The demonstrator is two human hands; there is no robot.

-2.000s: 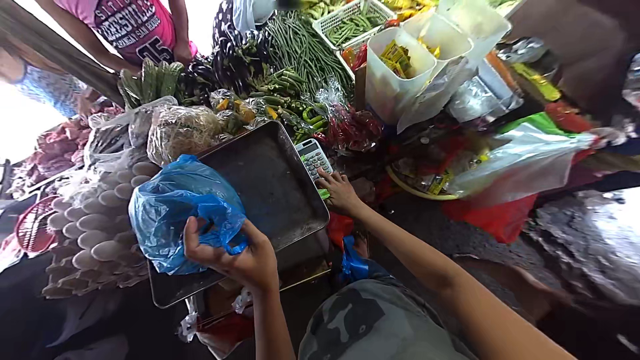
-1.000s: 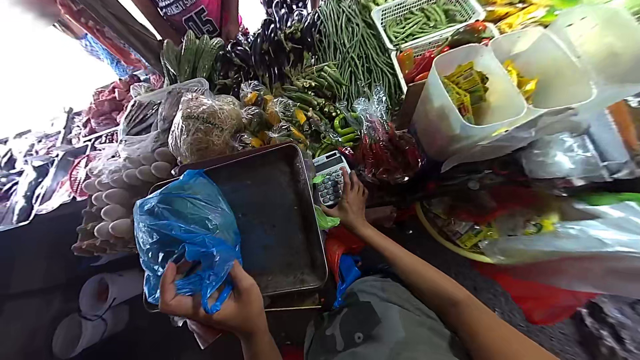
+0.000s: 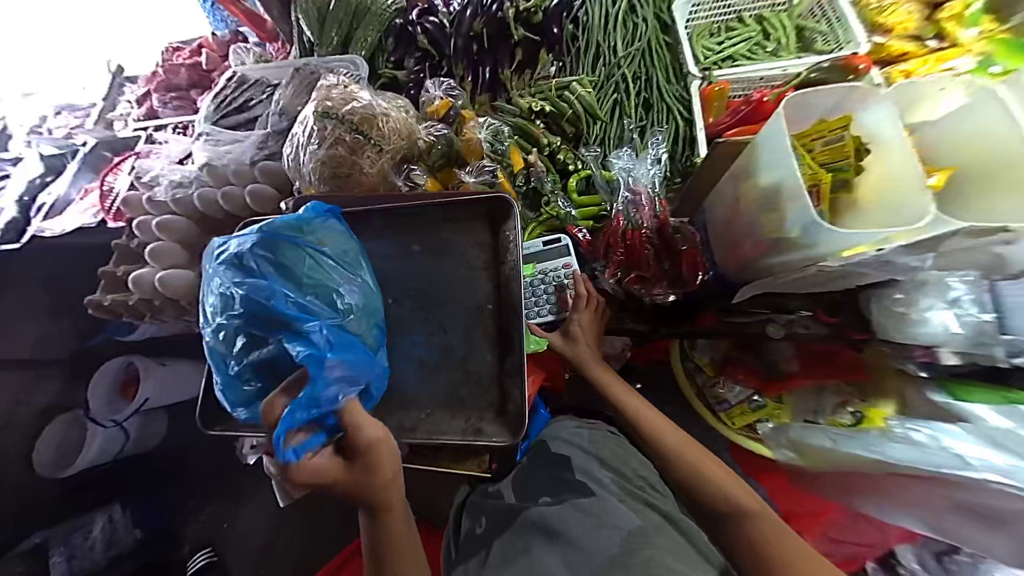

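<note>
My left hand (image 3: 344, 448) grips the gathered neck of a blue plastic bag (image 3: 292, 296). The full bag lies over the left part of a dark metal tray (image 3: 452, 320); its contents cannot be told through the plastic. Just right of the tray's edge is a white calculator (image 3: 550, 280) with grey keys. My right hand (image 3: 580, 324) is at the calculator's lower right, fingers at its right edge and keys, thumb near its bottom edge. A bit of green plastic (image 3: 534, 342) shows under that hand.
Eggs (image 3: 172, 256) in cartons stand left of the tray. Behind it are bagged vegetables (image 3: 472, 148), eggplants (image 3: 488, 40) and long green beans (image 3: 632, 72). Bagged red chillies (image 3: 648, 240) lie beyond my right hand, with white plastic containers (image 3: 744, 192) and a yellow-rimmed basket (image 3: 696, 400) further right.
The person in a pink shirt, seen across the stall earlier, is out of view as the view has shifted. My left hand still holds the blue bag; my right hand remains at the calculator.
</note>
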